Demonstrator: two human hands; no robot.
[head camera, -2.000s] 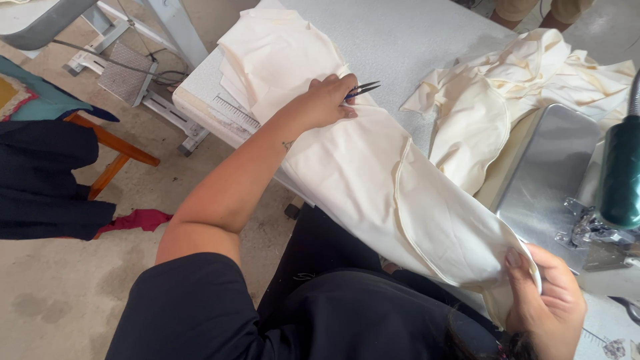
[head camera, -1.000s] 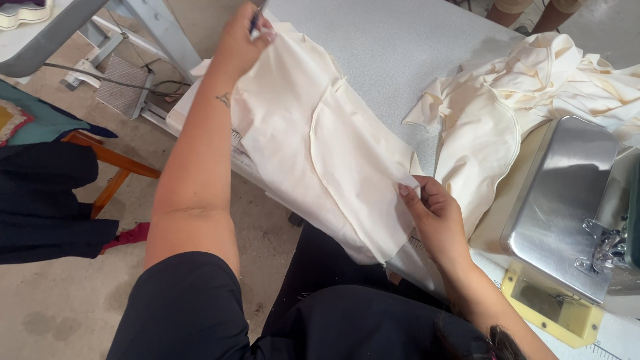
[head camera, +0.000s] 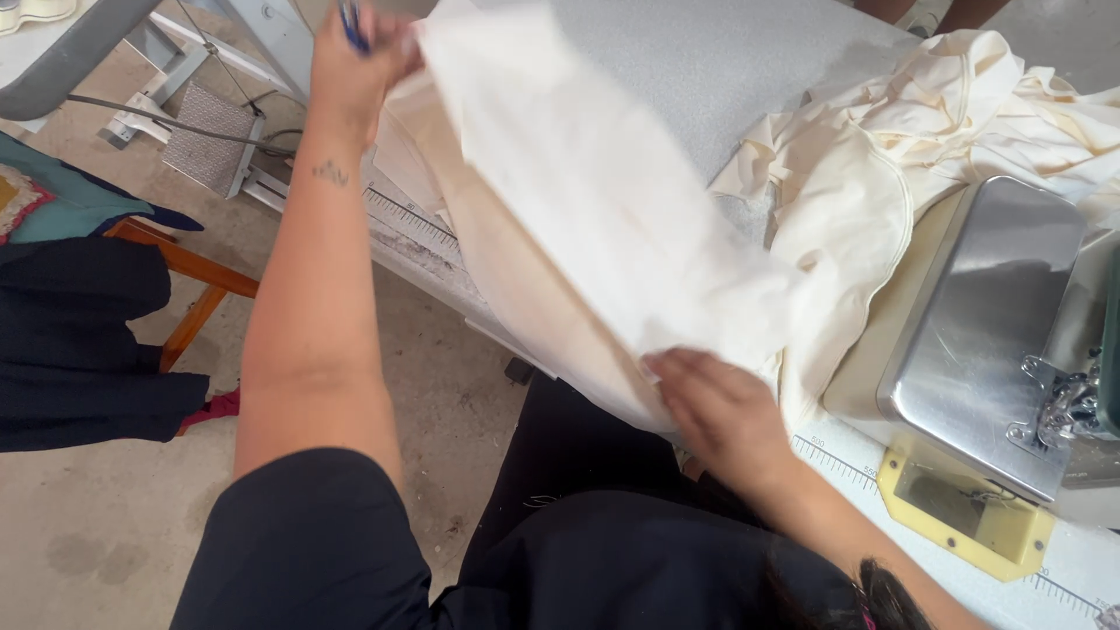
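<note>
A cream fabric piece (head camera: 595, 201) is stretched between my two hands over the table's front edge, partly lifted and blurred. My left hand (head camera: 372, 52), at the upper left, grips its far corner and also holds a small dark blue tool (head camera: 353, 26), likely thread snips; its blades are hidden. Lower down, my right hand (head camera: 713, 398) pinches the near edge of the same fabric. Beneath the raised layer lies more cream fabric (head camera: 516, 254) along the table edge.
An industrial sewing machine (head camera: 980, 324) with a metal cover stands at the right, beside a yellow-framed part (head camera: 962, 516). Crumpled cream fabric (head camera: 945, 131) lies behind it. Printed rulers (head camera: 407, 214) run along the table edge. At left are a wooden stool (head camera: 188, 262) with draped garments and a metal pedal (head camera: 210, 136).
My left hand has moved up and left, and my right hand has left the fabric's lower right end for a spot nearer its middle. The fabric, flatter before, is now lifted between them.
</note>
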